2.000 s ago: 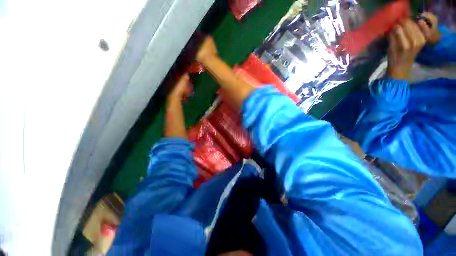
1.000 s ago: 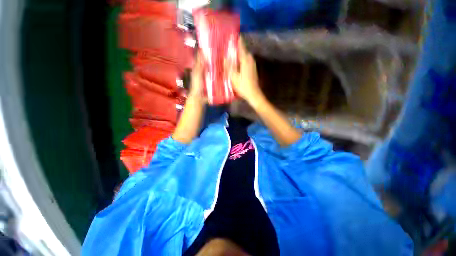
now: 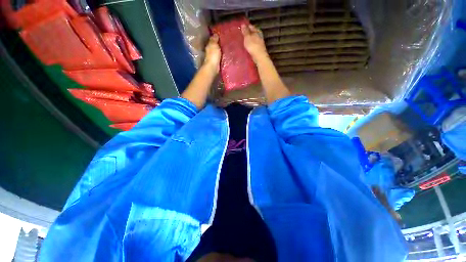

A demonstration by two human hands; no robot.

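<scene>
A red bubble bag point(image 3: 236, 59) is held flat between my two hands, over the near left part of a large open carton point(image 3: 337, 84). My left hand point(image 3: 212, 50) grips its left edge and my right hand point(image 3: 253, 41) its right edge. The carton has brown divider ribs point(image 3: 317, 38) with narrow slots, and a clear plastic liner point(image 3: 409, 66) folded over its rim. What is inside the bag is hidden. The slots under the bag are covered from view.
Several red bubble bags point(image 3: 61, 43) lie overlapping on the green bench point(image 3: 30, 148) at the left. A blue stool point(image 3: 434, 97) stands at the right, near a brown box point(image 3: 380, 132) on the floor. Parts of other people in blue show at the right edge.
My hands have moved from the bench to the carton, now holding a red bag at its rim side. The view has turned, so the bench pile sits at the left and the carton in front.
</scene>
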